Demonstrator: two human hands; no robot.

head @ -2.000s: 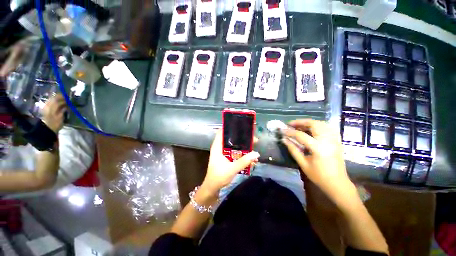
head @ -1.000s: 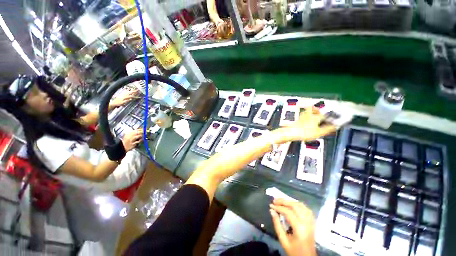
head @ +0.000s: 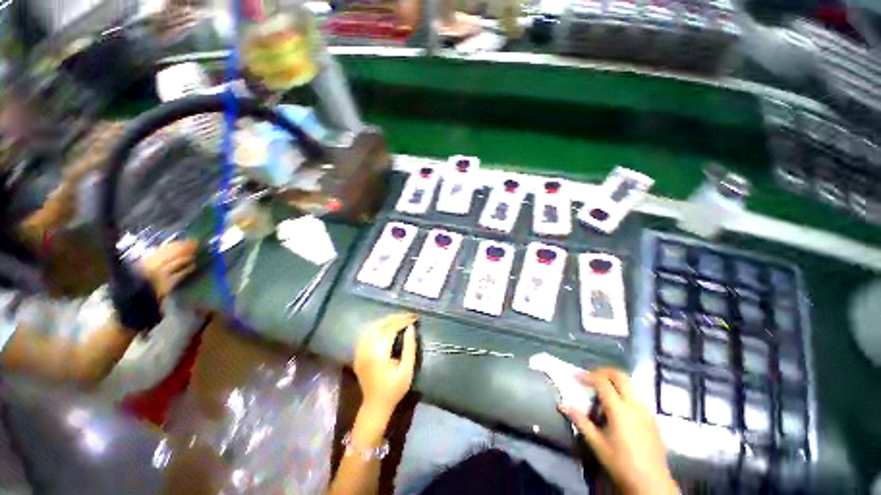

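My left hand (head: 384,365) is closed on a small dark piece at the bench's front edge. Thin silver tweezers (head: 468,350) lie or reach rightward from its fingertips; blur hides whether it grips them. My right hand (head: 623,421) pinches a crumpled white cloth or paper (head: 562,375), with a dark object partly hidden between its fingers. Ahead, white-backed phones (head: 491,278) lie in two rows in a clear phone tray (head: 440,307). One phone (head: 616,199) sits askew at the back right corner, its dark end towards me.
A lens tray (head: 729,338) of black-edged squares is on the right. A whitish bottle (head: 713,205) stands behind it. A white piece (head: 307,240) and a thin silver tool (head: 311,285) lie left. A black curved tube and blue cable cross the left, near another person's hand (head: 166,266).
The red-front phone has left my left hand; a white-backed phone now lies askew in the back right corner. My left hand has come back from there to the bench's front. The view has shifted.
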